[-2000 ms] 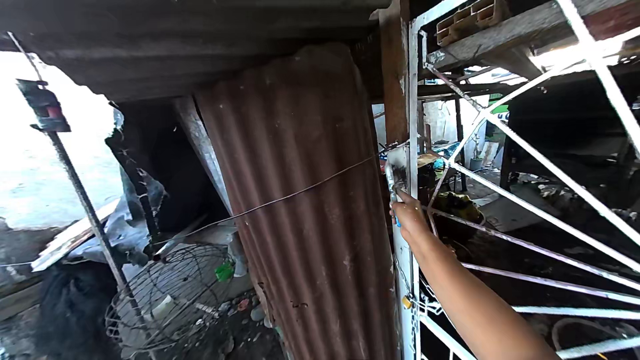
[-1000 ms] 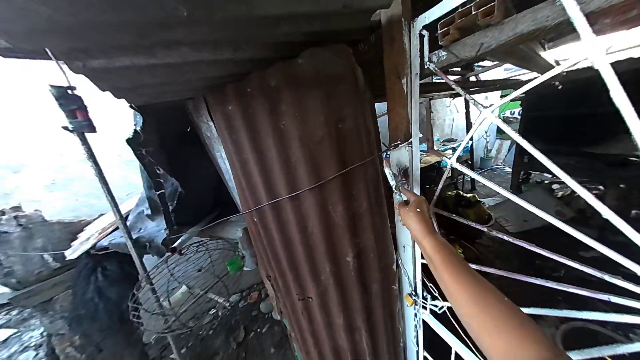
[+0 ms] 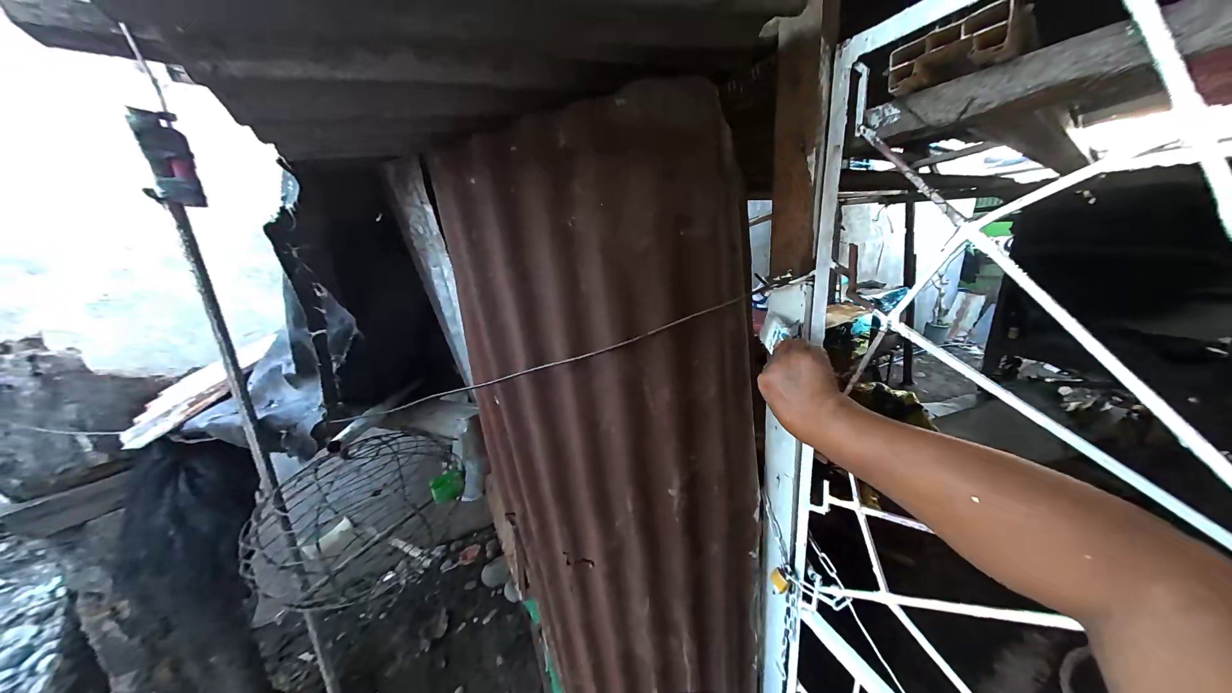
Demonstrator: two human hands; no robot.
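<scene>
My right hand [image 3: 801, 383] reaches in from the lower right, its fingers closed around a pale, light-coloured tool [image 3: 778, 330], probably a paintbrush, though most of it is hidden. The tool's end is against or very near the white metal gate post [image 3: 787, 510]. White crossed bars of a metal gate [image 3: 1049, 279] stand to the right. Lower on the post, a chain with a brass padlock [image 3: 780, 579] hangs below my hand. A reddish-brown corrugated metal sheet [image 3: 606, 385] stands just left of the post, with a thin wire [image 3: 577, 358] across it. My left hand is out of view.
A round wire basket or cage [image 3: 351, 520] lies at lower left, behind a thin upright rod [image 3: 226, 337]. A corrugated roof [image 3: 414, 77] hangs low overhead. A wooden post [image 3: 801, 144] rises behind the gate post. Hollow bricks [image 3: 953, 48] rest on a beam at upper right.
My right hand stays at the gate post with the pale tool, and its wrist and fingers have turned.
</scene>
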